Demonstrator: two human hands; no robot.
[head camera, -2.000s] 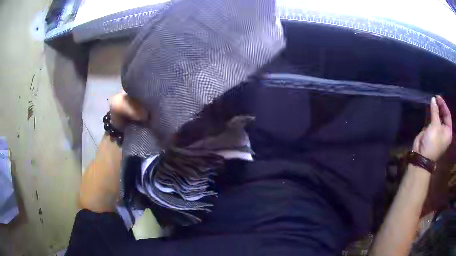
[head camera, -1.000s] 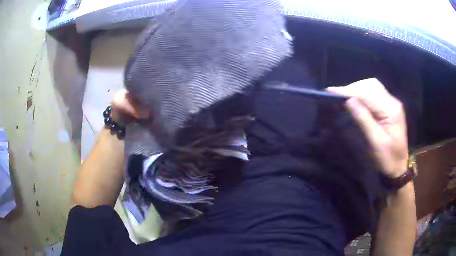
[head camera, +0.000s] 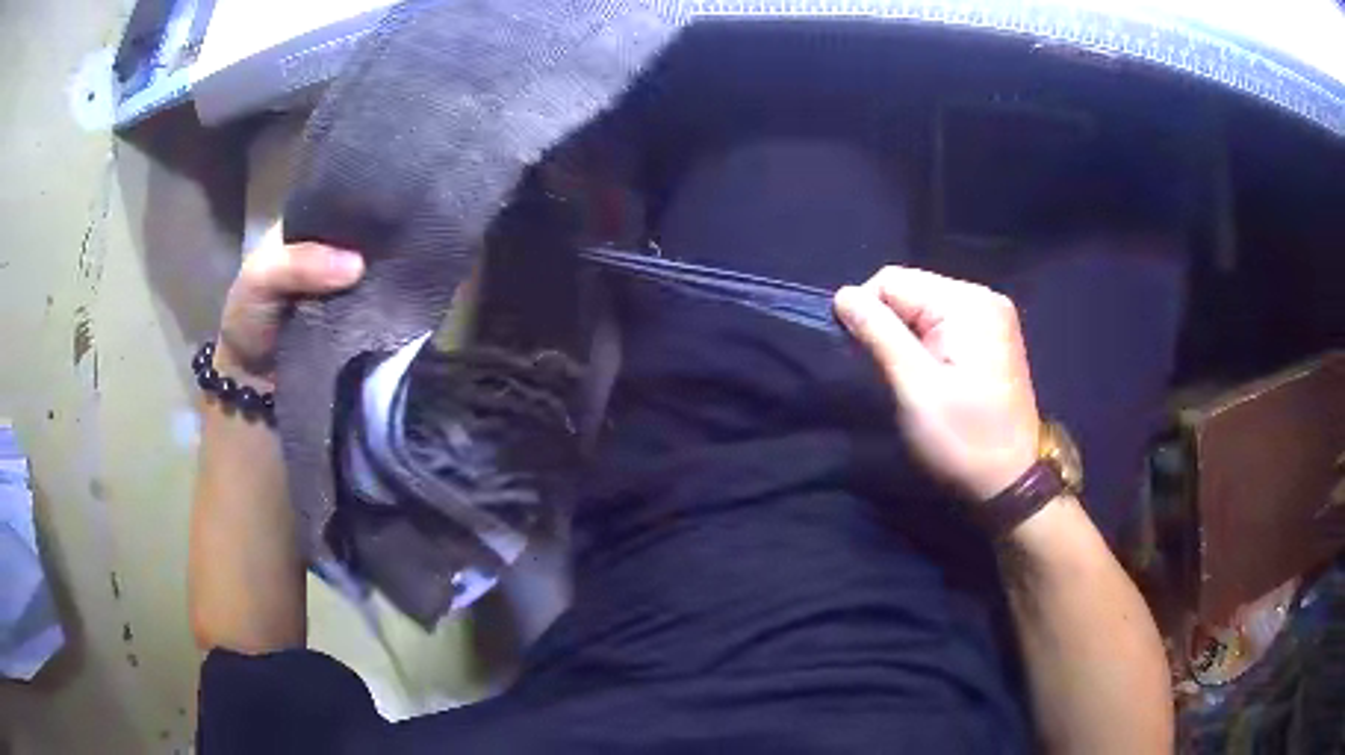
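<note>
A bundle of grey-brown ribbed garment pieces (head camera: 428, 148) runs from the table edge down over my lap at the left. Its lower end shows folded layers with white lining (head camera: 387, 406). My left hand (head camera: 288, 295) grips the bundle's left side, thumb on top; its other fingers are hidden. My right hand (head camera: 944, 362) pinches the end of a narrow dark tie strip (head camera: 723, 280) between thumb and fingers. The strip is stretched from the bundle's right side across my lap. Where it meets the bundle is too dark to tell.
A white table with a ruler-marked edge (head camera: 1018, 37) curves across the top. A brown box (head camera: 1269, 472) stands at the right. A pale stained surface (head camera: 89, 369) lies at the left, with a whitish sheet (head camera: 22, 575) on it.
The bundle has shifted left and tilted, with my left hand moving left on it. My right hand first came in from the far right, then moved further left, with the stretched strip now shorter.
</note>
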